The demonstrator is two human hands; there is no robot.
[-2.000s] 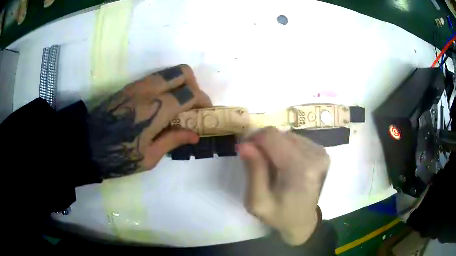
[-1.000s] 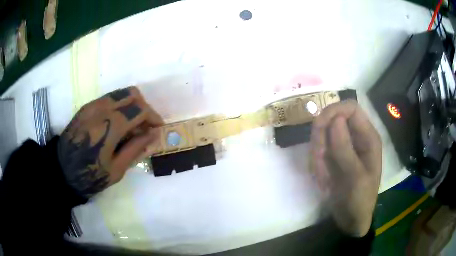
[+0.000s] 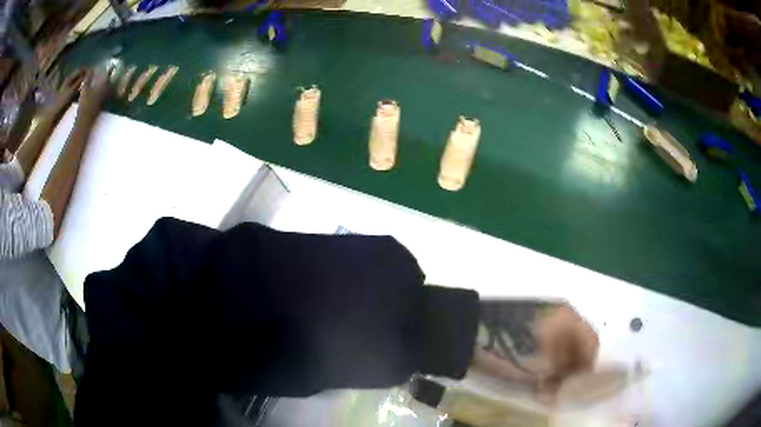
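My left hand (image 3: 542, 344), tattooed and in a dark sleeve, reaches to the right over the white top. Its fingers hold a blurred tan housing (image 3: 594, 385), tilted, near the lower edge of the picture. A small black block (image 3: 429, 390) shows below my cuff, with a pale yellowish strip (image 3: 496, 409) beside it. A small grey disc (image 3: 636, 324) lies on the white top right of my hand. My right hand is out of the picture.
Several tan housings (image 3: 384, 136) lie on the green belt (image 3: 551, 200) beyond the white top, with blue parts (image 3: 492, 57) and thin white strips. A white box (image 3: 254, 198) stands behind my sleeve. Another person's arms (image 3: 71, 154) are at the far left.
The view has swung left and up towards the belt. My left hand has left its place at the left work spot and holds a housing. My right hand has gone out of view.
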